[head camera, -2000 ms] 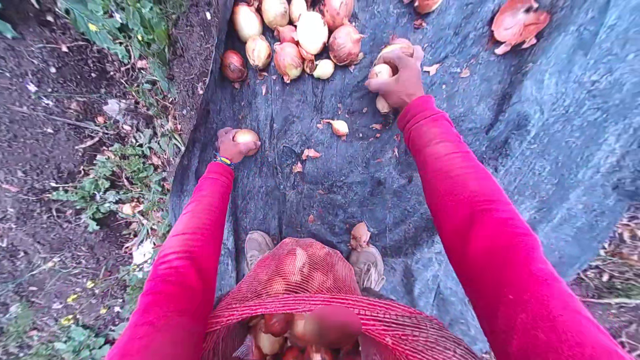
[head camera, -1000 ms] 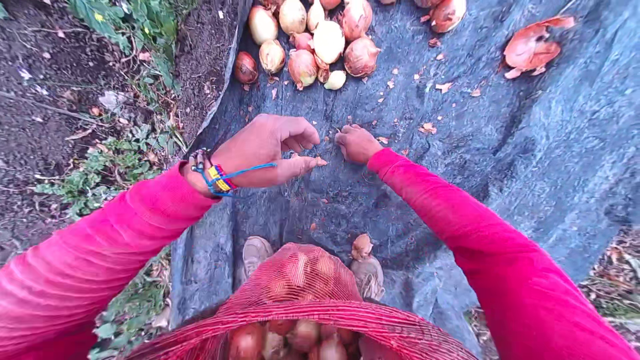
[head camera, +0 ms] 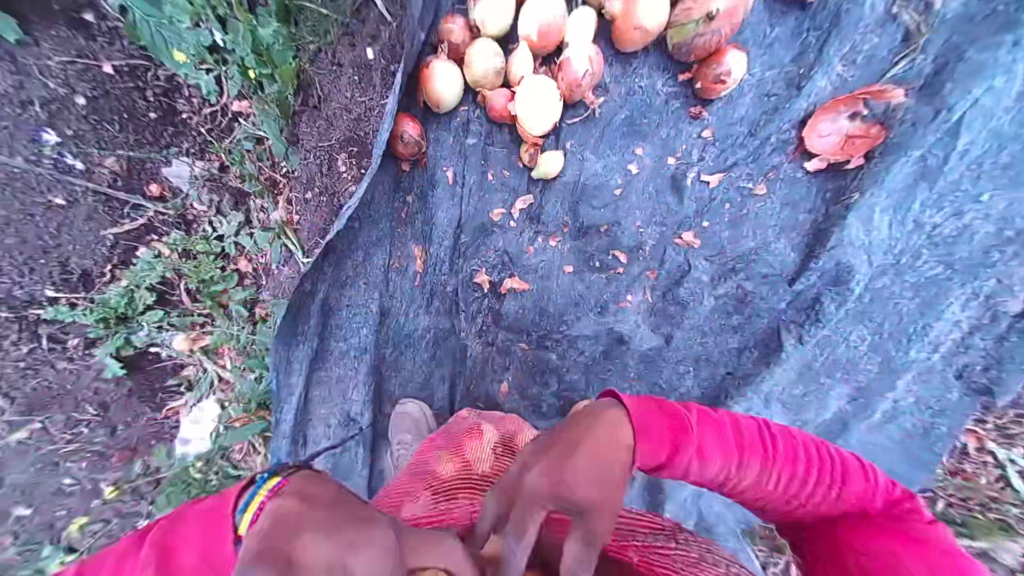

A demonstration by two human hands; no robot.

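A red mesh sack [head camera: 456, 456] with onions in it stands against my body at the bottom of the view. My left hand [head camera: 344, 528], with a striped bracelet at the wrist, is at the sack's mouth; its fingers run down to the lower edge, and a bit of something onion-coloured shows beside them. My right hand [head camera: 560, 484] reaches over the sack's mouth with its fingers pointing down. Whether it holds anything is hidden. Farther off, a group of onions [head camera: 538, 106] lies on the dark tarp [head camera: 624, 320].
Dry onion skins [head camera: 514, 284] are scattered over the tarp, and a large peeled skin [head camera: 844, 128] lies at the right. A shoe [head camera: 412, 424] shows beside the sack. Soil and green weeds [head camera: 144, 296] border the tarp's left edge.
Both hands have moved down from the tarp to the sack's mouth. The small onion between them two seconds ago no longer shows on the tarp.
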